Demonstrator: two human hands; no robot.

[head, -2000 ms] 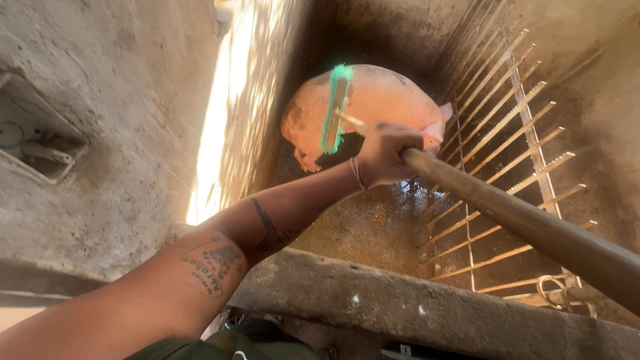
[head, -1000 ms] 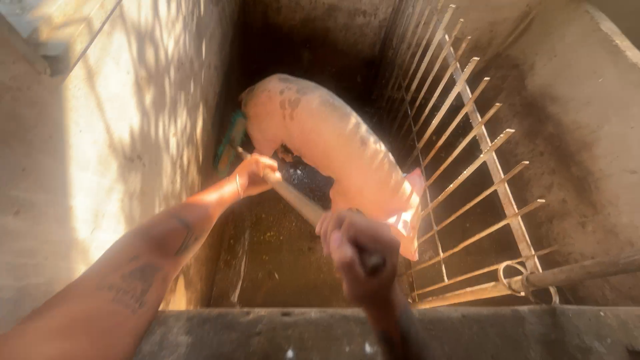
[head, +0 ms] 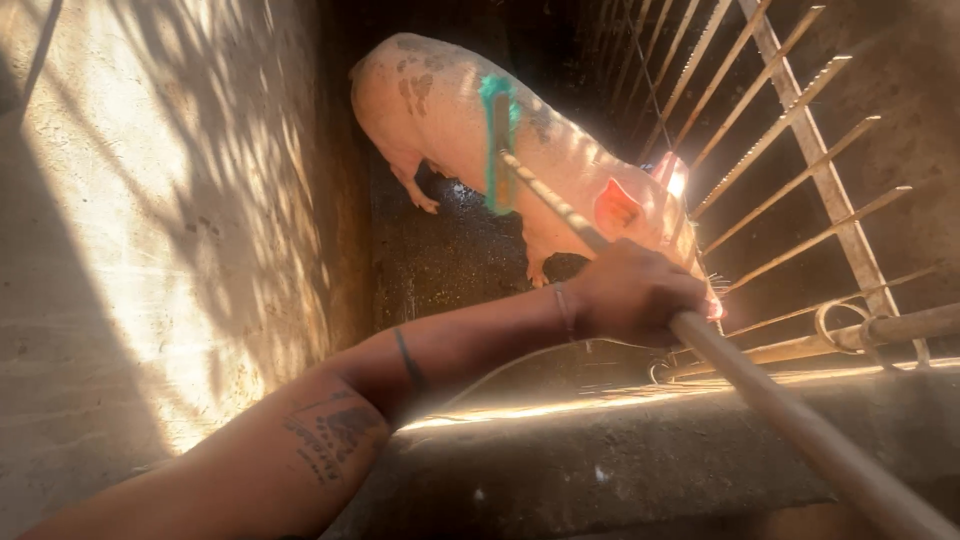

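Note:
My left hand [head: 645,292] is closed around the wooden handle of a long broom [head: 795,420], which runs from the lower right up to the middle. At its far end the broom head with green bristles [head: 500,142] lies over the back and side of a pink pig [head: 450,112]; contact is hard to judge from above. The pig stands in the pen, its head at the right beneath my hand, dark patches on its rump and back. My right hand is outside the frame.
Rough concrete walls [head: 97,262] close the pen on the left. A metal gate with pointed bars [head: 832,187] stands at the right, its rings around a horizontal pole [head: 915,324]. A concrete ledge [head: 600,457] crosses the near side. The pen floor [head: 420,262] looks wet.
The broom head has moved from beside the pig's rump to over its back. My right hand, on the handle one second ago, has left the view.

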